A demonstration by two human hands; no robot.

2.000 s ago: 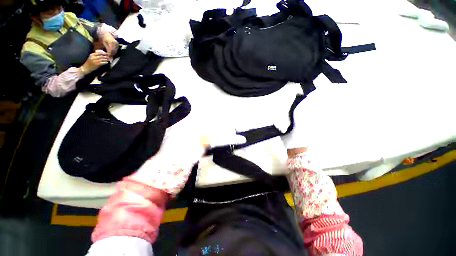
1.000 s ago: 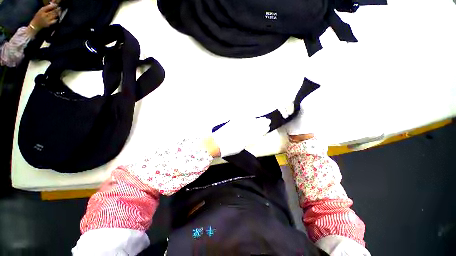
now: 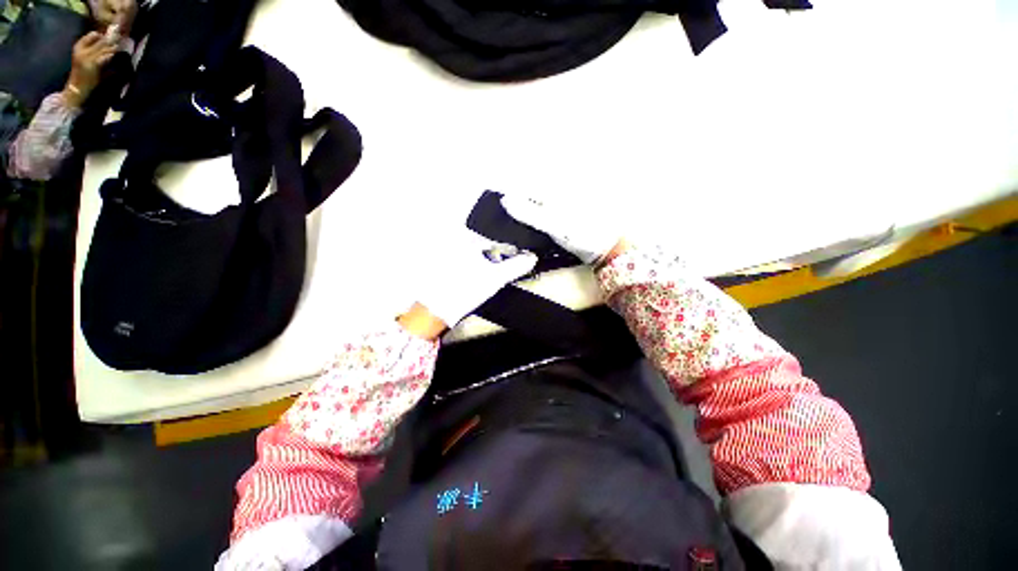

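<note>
A black bag (image 3: pixel 491 363) with a pale zipper line lies between the table's front edge and my dark apron. Its black shoulder strap (image 3: pixel 503 226) runs up to my hands over the table edge. My left hand (image 3: pixel 482 284), in a white glove, holds the strap beside a small silvery ring (image 3: pixel 498 253). My right hand (image 3: pixel 564 226), also in a white glove, grips the strap, whose end points up and left. The fingertips are partly hidden by the strap and blurred against the white table.
A black crescent bag (image 3: pixel 195 288) with a looped strap lies on the white table (image 3: pixel 781 145) at left. A pile of black bags (image 3: pixel 502 39) is at the top, cut off. Another person's hand (image 3: pixel 92 61) and sleeve are at upper left, by more black fabric.
My right hand has moved left, close to my left hand, with the strap end now pointing up-left. My left hand has shifted slightly left. The view has tilted, cutting off more of the pile.
</note>
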